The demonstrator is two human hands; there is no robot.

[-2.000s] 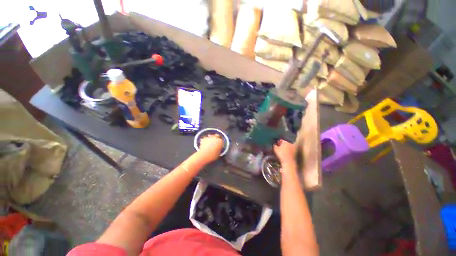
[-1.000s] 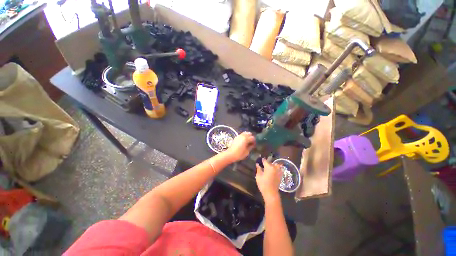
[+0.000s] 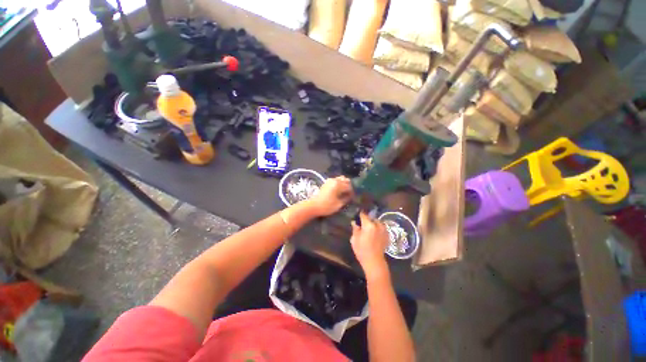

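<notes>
The green press stands at the right of the table, its steel lever raised to the upper right. My left hand is at the left side of the press base, beside the left pin bowl; its fingertips are too small to tell what they hold. My right hand is in front of the press, left of the right pin bowl, with its fingers closed on a small black plastic part. Both bowls hold small silvery pins. The fixture under the press is mostly hidden by my hands.
Black parts lie piled along the table's back. A lit smartphone and an orange bottle stand to the left, near a second press. Board edging borders the right side. An open white sack of black parts is below.
From two seconds ago, my left hand has left the left bowl and my right hand has left the right bowl's area; both are now at the press. Since one second ago they have barely moved.
</notes>
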